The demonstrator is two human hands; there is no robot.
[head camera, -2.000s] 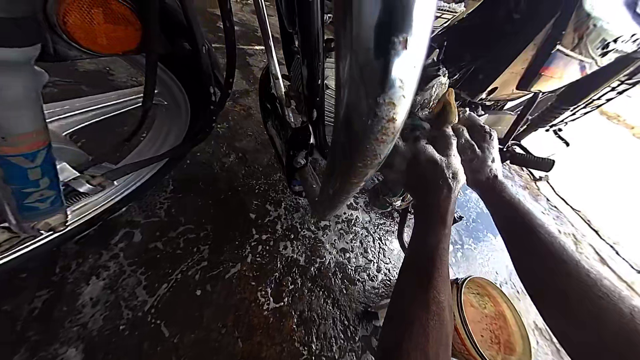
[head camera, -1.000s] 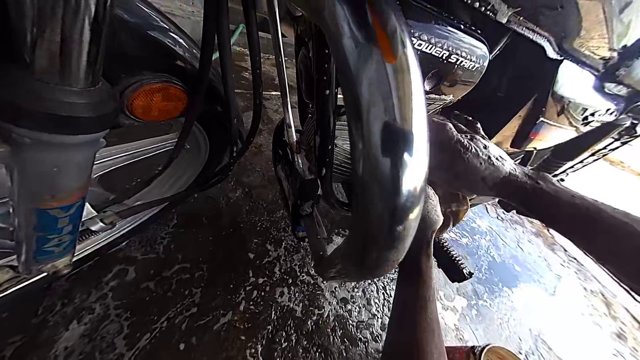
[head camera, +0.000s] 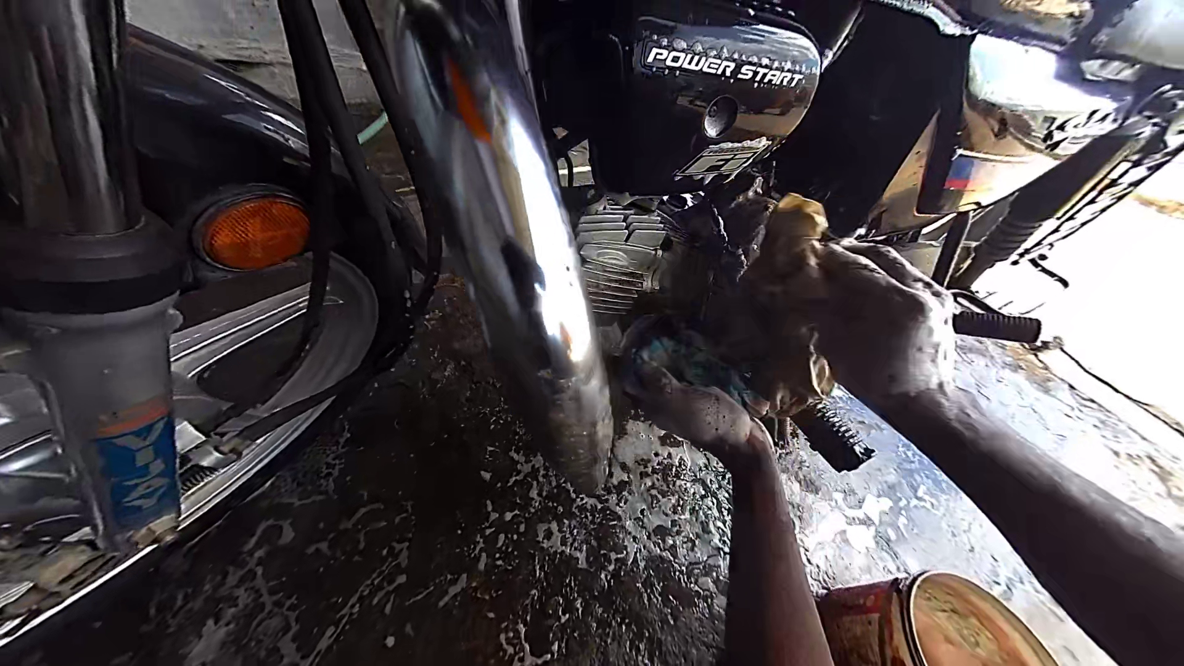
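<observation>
Beside the motorcycle's finned engine (head camera: 622,254), my right hand (head camera: 893,319) grips a wet yellow-brown cloth (head camera: 797,222) that hangs down toward the lower engine. Lower and to the left, my left hand (head camera: 694,407) is cupped, palm up, around a dark greenish scrubbing pad (head camera: 689,359), just right of the chrome crash guard (head camera: 555,342). The two hands are close together; the cloth hides part of the engine behind them. A black side cover (head camera: 731,65) with white lettering is above. A ribbed rubber footrest (head camera: 832,435) sticks out below the cloth.
A round reddish container (head camera: 860,615) stands at the bottom right, under my right forearm. At left are the front fork (head camera: 116,370), the wheel rim (head camera: 361,305) and an orange reflector (head camera: 256,231). Another rubber-covered lever (head camera: 999,326) juts out at right. The floor (head camera: 370,555) is wet with suds.
The cloth and the greenish pad show now; one second ago the crash guard and my hands mostly hid them. My right hand is lower beside the engine. The view has shifted closer.
</observation>
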